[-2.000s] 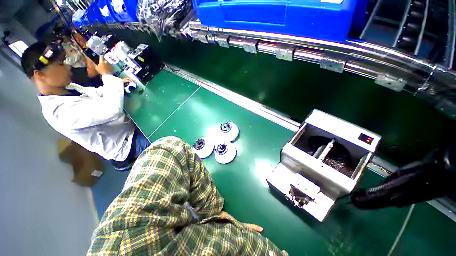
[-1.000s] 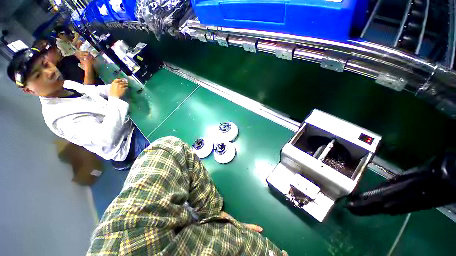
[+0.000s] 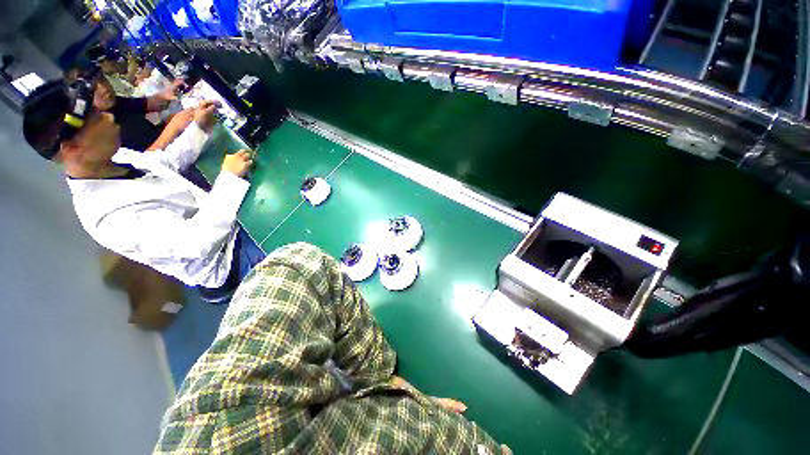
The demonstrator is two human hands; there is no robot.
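Three white rounded units with dark notched centres stand grouped on the green bench. Another white unit with a dark top stands apart, by the bench seam. Plaid sleeves or cloth of the wearer fill the lower middle. Fingers of one of my hands show small at its lower right edge, touching none of the units; I cannot tell which hand. The rest of that hand and my other hand are hidden or out of view.
A white screw feeder with an open hopper stands right, beside a thick black arm-like shape. A person in white sits left, another person beyond. Blue bins and a crumpled bag are above the metal-pipe rail.
The separate white unit now stands by the seam, where none stood before. The person in white has turned towards the bench and moved their hands. The black shape has shifted slightly. My visible fingers stay still.
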